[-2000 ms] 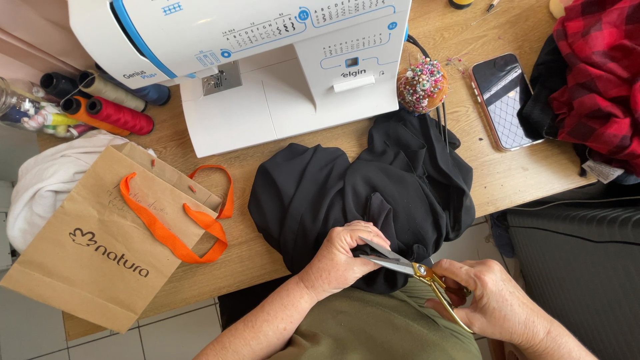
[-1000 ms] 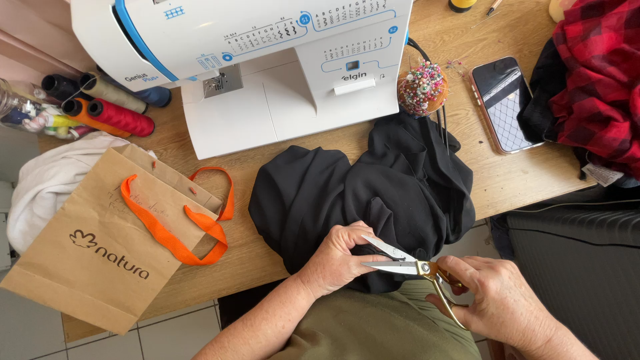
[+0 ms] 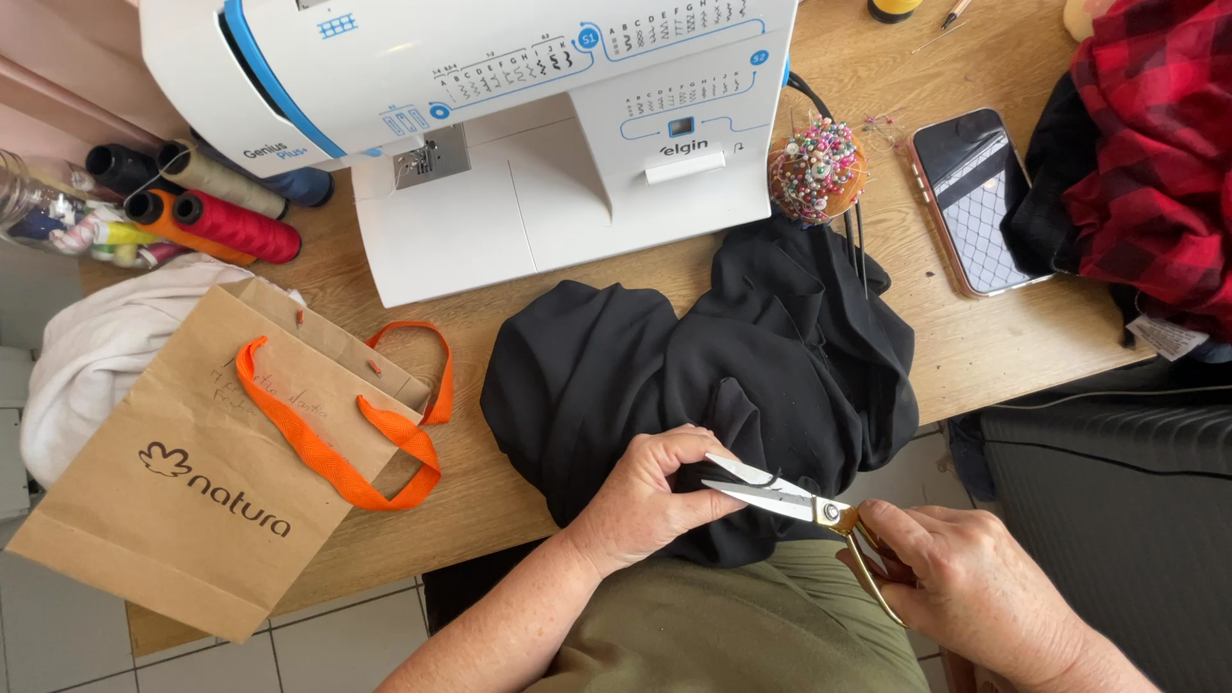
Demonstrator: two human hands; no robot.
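Black fabric (image 3: 597,385) lies bunched over the table's front edge and hangs toward my lap. My left hand (image 3: 650,496) pinches a fold of it between thumb and fingers. Gold-handled scissors (image 3: 784,496) are in my right hand (image 3: 953,568), with my fingers through the handles. Their blades are slightly parted and point left, the tips at my left thumb and fingers. A thin dark strip or thread lies across the blades; whether it is attached to the fabric I cannot tell.
A white sewing machine (image 3: 549,183) stands behind the fabric, beside a pincushion (image 3: 818,173). To the right are a phone (image 3: 972,202) and red-black checked cloth (image 3: 1155,164). At left are a paper bag (image 3: 192,433) with orange handles, white cloth (image 3: 96,337) and thread spools (image 3: 241,226).
The scissor blades stood wider apart one second ago and are closer together now. My left hand still holds the black fabric in about the same place.
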